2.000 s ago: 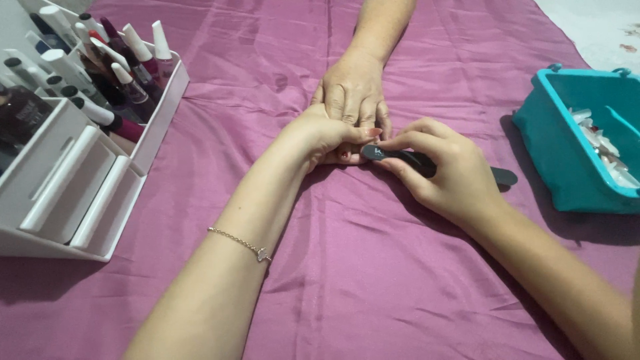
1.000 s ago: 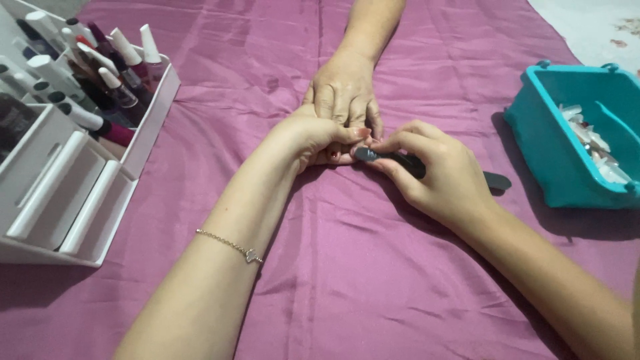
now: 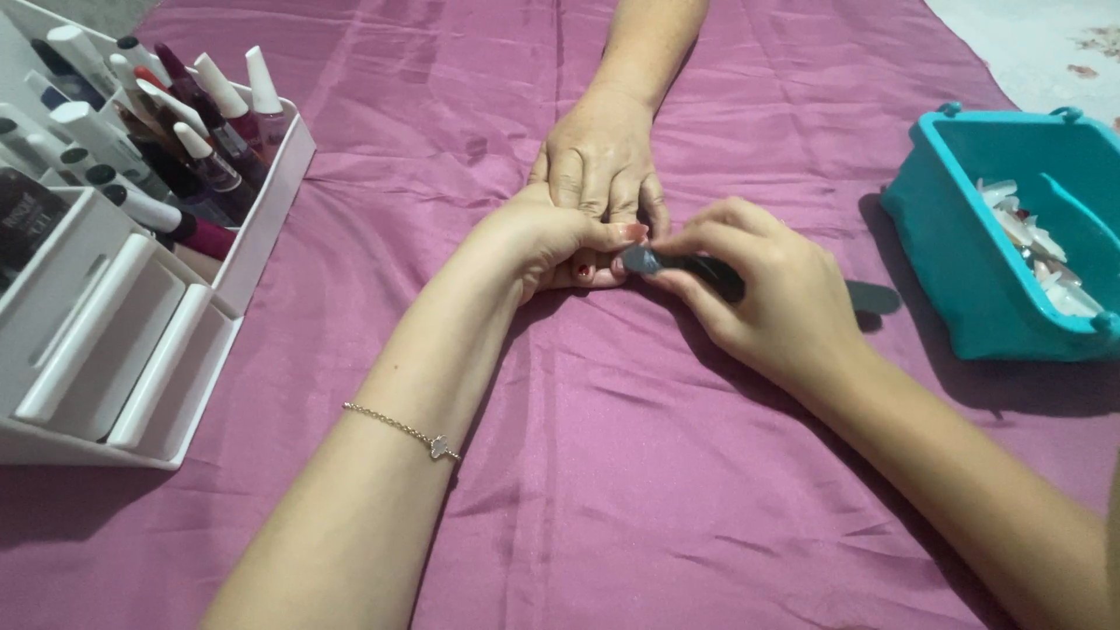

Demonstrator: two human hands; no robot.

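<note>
My left hand (image 3: 556,232), with a chain bracelet (image 3: 437,446) on its forearm, is closed around fingers of another person's hand (image 3: 604,157), which reaches in from the far side, palm down. My left thumb lies over those fingers. My right hand (image 3: 761,271) pinches a dark nail file (image 3: 875,297) between thumb and fingers. One rounded end of the file is at a fingertip by my left thumb; the other sticks out behind my right palm. Which finger the file touches cannot be told. The middle of the file is partly hidden by my right hand.
At the left, a white organizer (image 3: 131,350) with drawers holds several nail polish bottles (image 3: 210,166). A teal plastic basket (image 3: 936,219) with pale nail tips (image 3: 1032,236) stands at the right. A wrinkled purple cloth (image 3: 560,455) lies underneath; a white patterned cloth (image 3: 1041,52) shows at the far right.
Both hands keep their hold, and the file stays at the fingertips with at most a slight shift. The organizer and basket have not moved.
</note>
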